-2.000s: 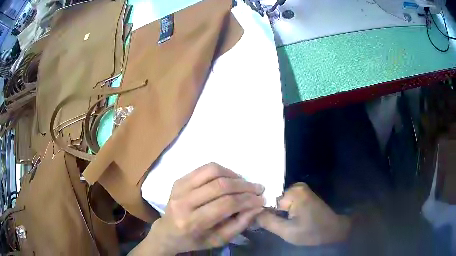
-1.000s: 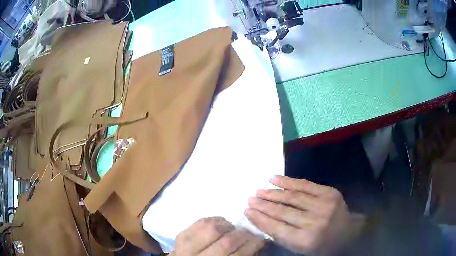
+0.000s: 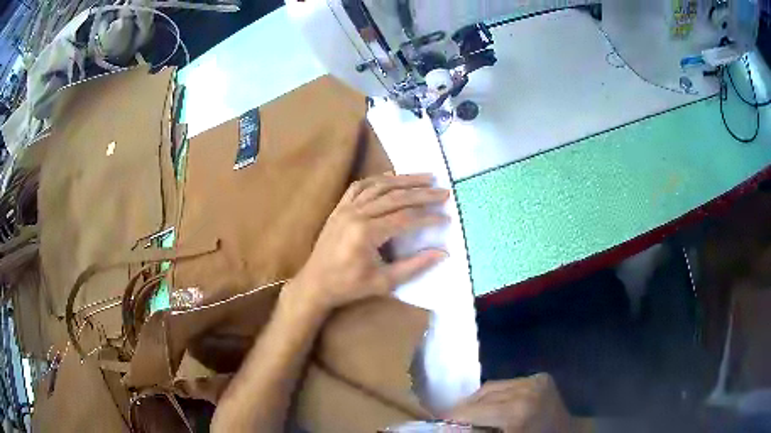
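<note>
The brown bag panel [image 3: 270, 194] lies from the machine towards me, with its white lining [image 3: 452, 338] showing along the right edge. Its upper end is at the presser foot [image 3: 418, 97]. My left hand [image 3: 363, 241] rests on the white lining with fingers spread, pressing it flat. My right hand [image 3: 516, 406] is low in the picture, cut off by the bottom edge, its fingertips at the near end of the white edge. A black label [image 3: 248, 139] shows on the brown face. A brown strap [image 3: 144, 252] lies at its left.
The white sewing machine head [image 3: 347, 38] stands at the top. The green table [image 3: 592, 186] with a red edge [image 3: 626, 245] is at the right. A stack of brown panels [image 3: 110, 178] lies at the left, with a pale tangle [image 3: 68, 63] behind it.
My left hand has moved up and forward along the white lining. My right hand has moved lower. The near part of the panel now shows brown folds, and more of the machine is in view.
</note>
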